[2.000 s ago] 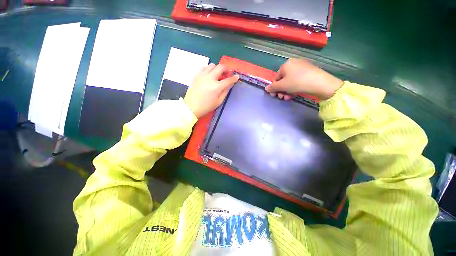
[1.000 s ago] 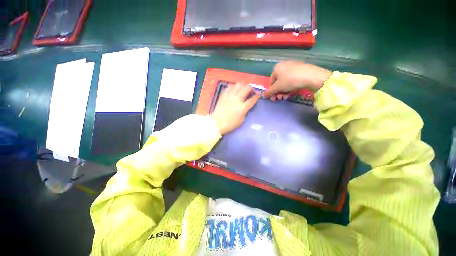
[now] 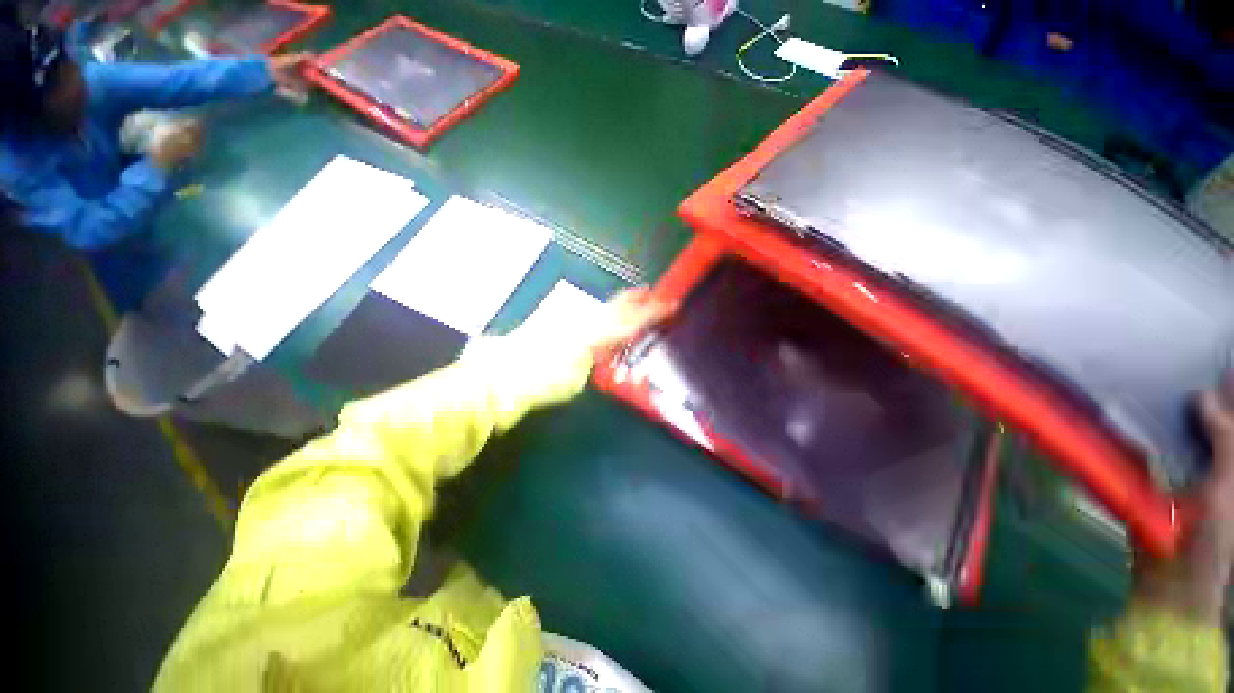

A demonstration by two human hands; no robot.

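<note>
A dark display panel (image 3: pixel 812 393) lies in a red-orange tray (image 3: pixel 984 521) in front of me. My left hand (image 3: pixel 629 322) is at this tray's left edge, blurred; its fingers appear to rest on the rim. A second red-orange tray (image 3: pixel 920 341) with a grey panel (image 3: pixel 1015 224) overlaps the far side of the first in view. My right hand (image 3: pixel 1208 447) holds this second tray near its right corner; the hand is blurred and partly cut off by the right edge.
White backing sheets (image 3: pixel 318 251) and strip sheets (image 3: pixel 464 263) lie to the left. A person in blue sleeves (image 3: pixel 176 102) reaches toward another red tray (image 3: pixel 426 130) at the far left. A white power strip (image 3: pixel 812 57) and cable lie at the far edge, with a whitish bin (image 3: pixel 156 366) beside the bench.
My hands have moved apart from the near panel's top edge, left to its tray's side, right to the second tray. The second tray is now nearer and tilted in view. The view has turned.
</note>
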